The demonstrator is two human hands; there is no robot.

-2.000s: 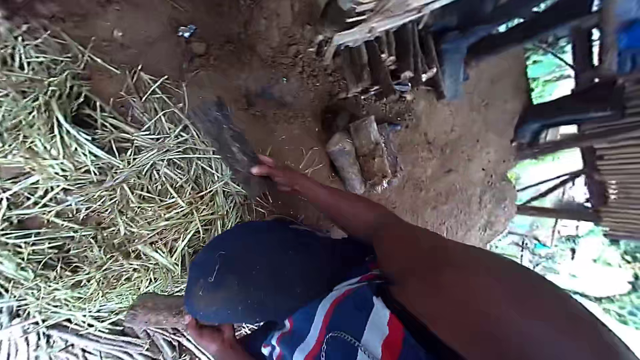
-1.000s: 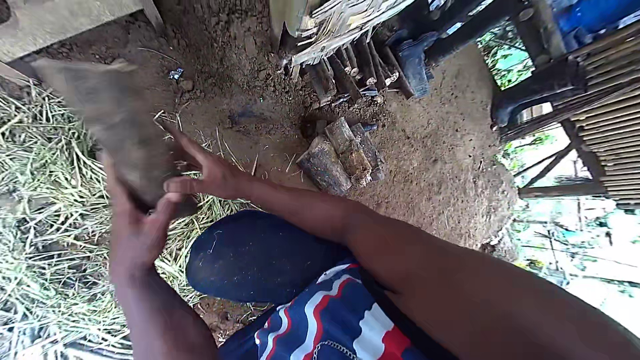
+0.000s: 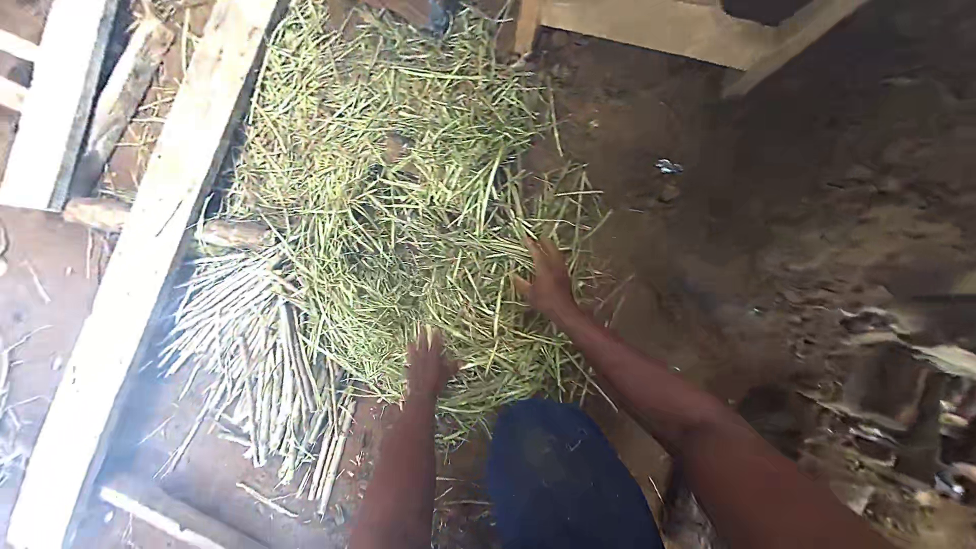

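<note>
A wide heap of cut green-yellow grass (image 3: 412,198) lies on the dirt floor. My left hand (image 3: 427,362) rests at the heap's near edge, fingers spread and pointing away from me. At the right side of the heap, my right hand (image 3: 547,278) touches the stalks with its fingers apart. Neither hand shows a firm grip on anything. A fan of thin pale sticks (image 3: 263,366) lies left of my left hand, partly under the grass.
A long squared timber (image 3: 145,267) runs along the left, with another timber (image 3: 57,114) beyond it. A wooden frame (image 3: 648,34) stands at the top. Split wood pieces (image 3: 884,381) lie blurred at the right. My knee (image 3: 572,473) is at the bottom.
The flat, dark piece both hands held a second ago is out of them. Both hands are now down on the grass, apart from each other. The view has swung toward the heap.
</note>
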